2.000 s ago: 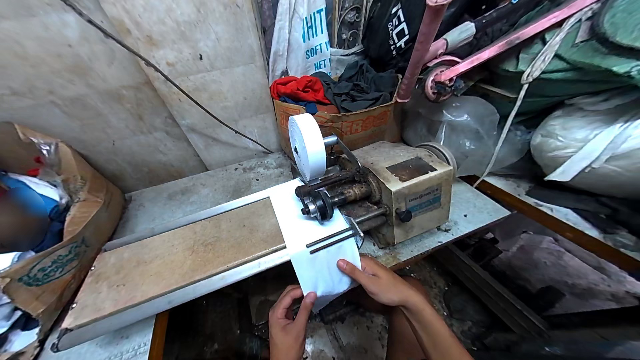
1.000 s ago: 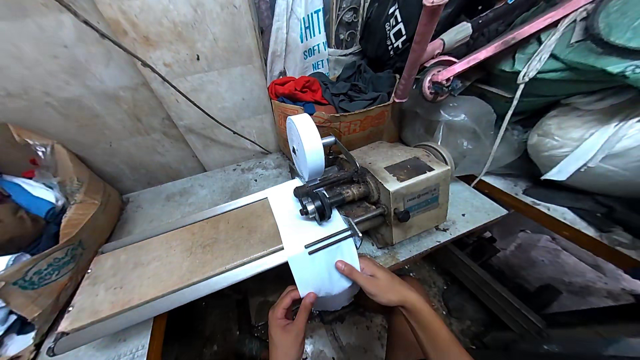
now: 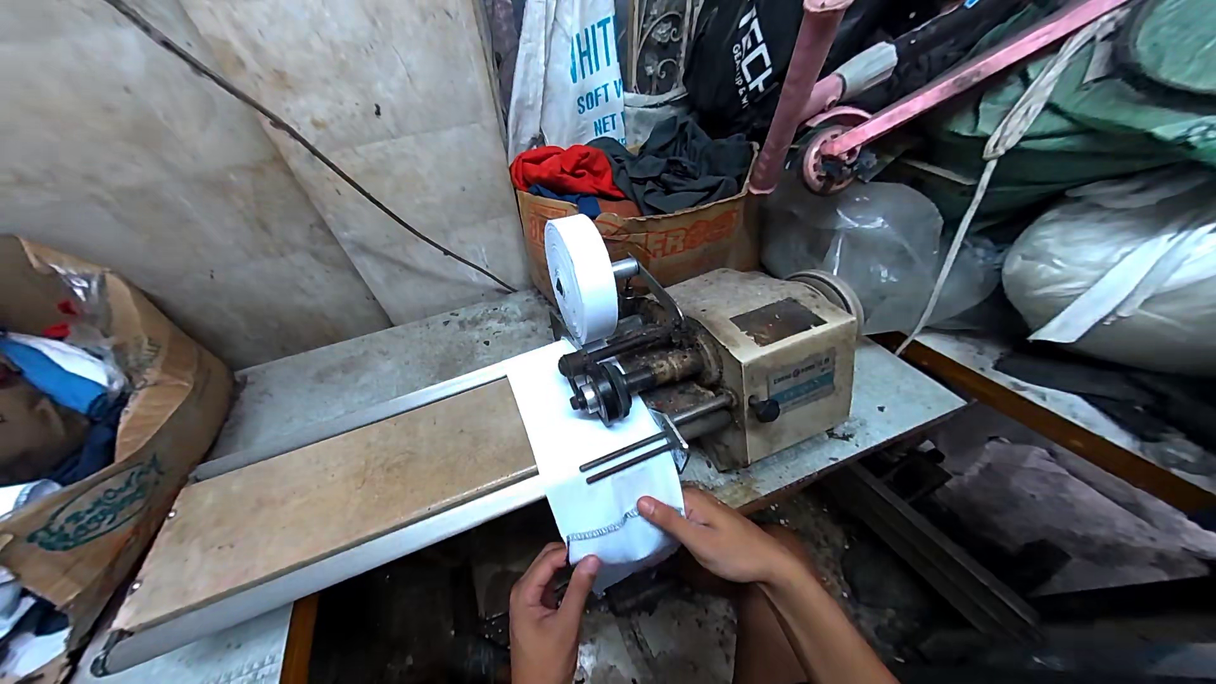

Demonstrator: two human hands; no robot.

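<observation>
A white fabric strip point(image 3: 594, 442) runs through a beige fabric-cutting machine point(image 3: 779, 351), under its round dark blade wheel point(image 3: 608, 391) and past two thin metal guide rods point(image 3: 627, 458). A dark-stitched seam crosses the strip near its lower end. My left hand point(image 3: 551, 603) pinches the lower left corner between thumb and fingers. My right hand point(image 3: 717, 537) grips the right edge, thumb on top beside the seam, other fingers hidden beneath. Above the wheel, a wound roll of white fabric tape point(image 3: 580, 278) stands on a metal arm.
A long brown board point(image 3: 351, 503) extends left of the machine on the worktable point(image 3: 408, 347). Cardboard boxes of cloth stand at the far left point(image 3: 180, 408) and behind the machine point(image 3: 655, 237). Back right are a pink scooter point(image 3: 959, 81) and plastic-wrapped bundles point(image 3: 1121, 275).
A dark-stitched seam now shows on the strip between my hands, where the earlier frames show plain white fabric. Both hands stay in nearly the same place.
</observation>
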